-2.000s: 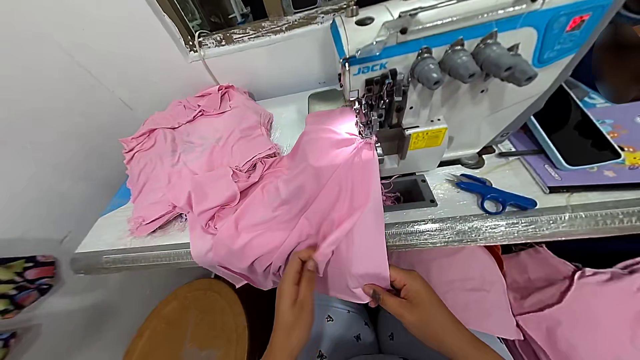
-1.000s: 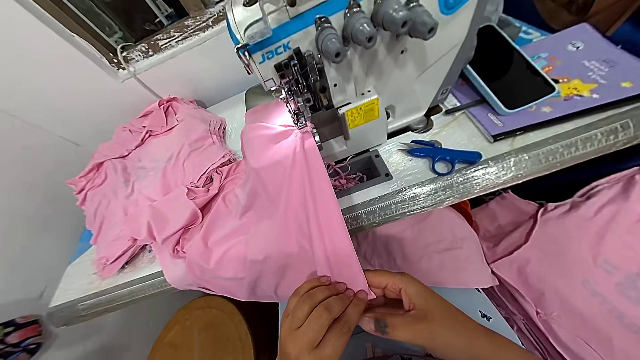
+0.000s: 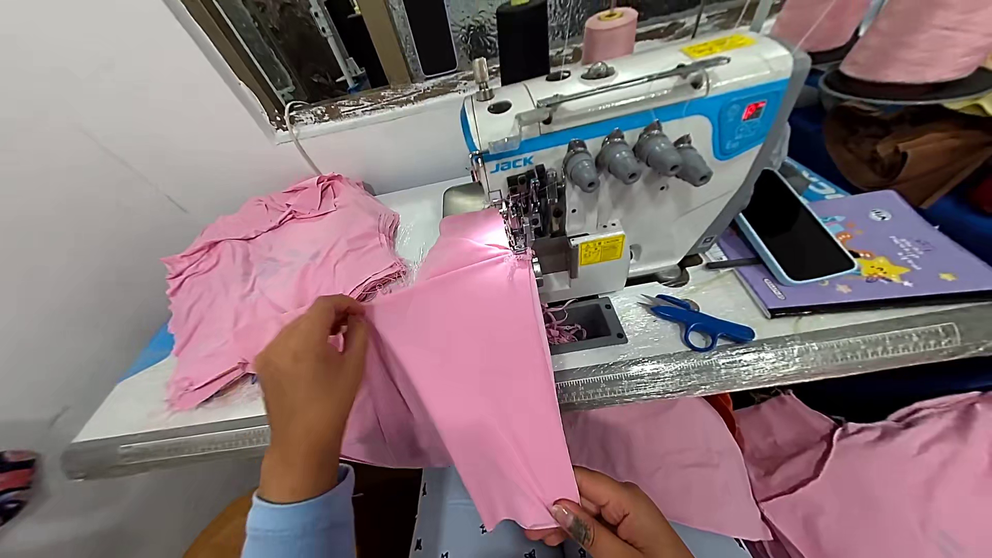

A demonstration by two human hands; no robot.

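Observation:
A pink fabric piece (image 3: pixel 473 341) stretches from under the presser foot of a white and blue Jack overlock sewing machine (image 3: pixel 620 186) down past the table's front edge. My left hand (image 3: pixel 314 380) pinches the left edge of this fabric between thumb and fingers. At its lower right corner, my right hand (image 3: pixel 608 515) grips the cloth with the thumb on top. The machine's lamp lights the fabric at the needle. Left of the machine lies a stack of pink fabric pieces (image 3: pixel 271 271), partly behind my left hand.
Blue thread snips (image 3: pixel 697 322) lie near the ruler-marked table edge (image 3: pixel 759 356). A phone (image 3: pixel 798 229) rests on a purple notebook (image 3: pixel 903 256). More pink cloth (image 3: pixel 883 480) hangs below at right. Thread cones (image 3: pixel 610 35) stand behind, by the window.
My left hand has moved from the fabric's lower end, beside my right hand, up to its left edge. The fabric's left edge is now lifted and drawn straight. The view has shifted.

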